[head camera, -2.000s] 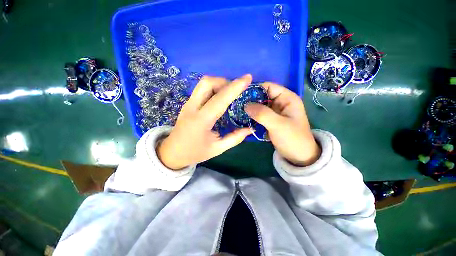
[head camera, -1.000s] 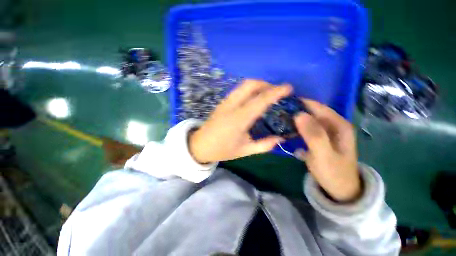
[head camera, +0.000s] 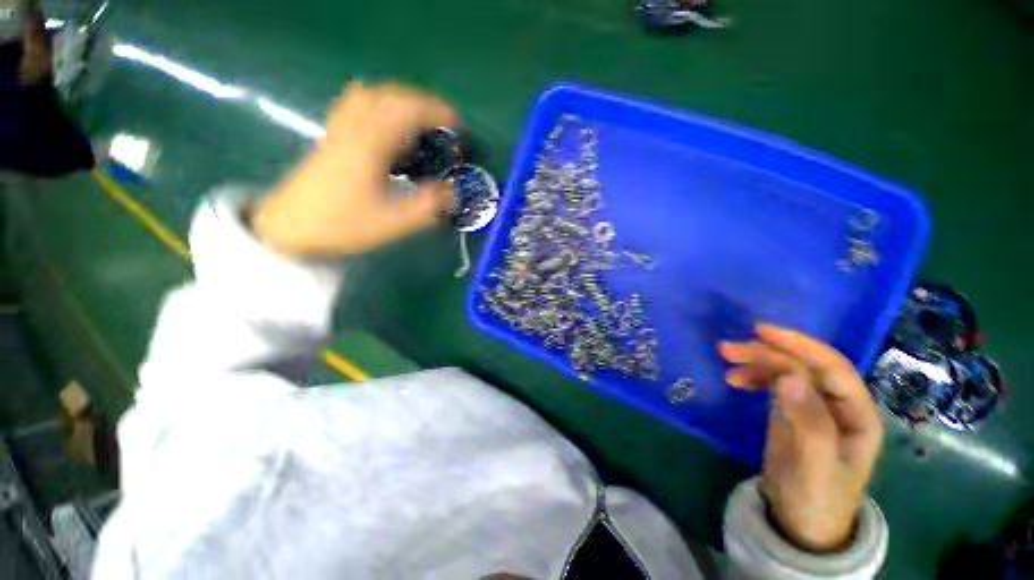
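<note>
My left hand (head camera: 357, 170), blurred, is out left of the blue tray (head camera: 726, 125). Its thumb and fingers are around a dark round unit (head camera: 433, 153), partly hidden by the hand. A silvery-rimmed round unit (head camera: 472, 198) with a white lead lies against it, beside the tray's left rim. My right hand (head camera: 811, 419) is over the tray's lower right part, fingers apart and slightly bent, with nothing seen in it. Small springs (head camera: 556, 261) lie heaped in the tray's left part. A lone spring (head camera: 680, 390) lies near the front rim.
A few springs (head camera: 859, 252) lie at the tray's right end. A group of round units (head camera: 935, 363) sits right of the tray. A small dark part (head camera: 678, 14) lies at the far edge. A person's dark sleeve (head camera: 45, 125) shows at far left.
The view has turned, so the tray appears tilted. My hands have parted: the left moved out to the units at left, and the right no longer holds the round unit.
</note>
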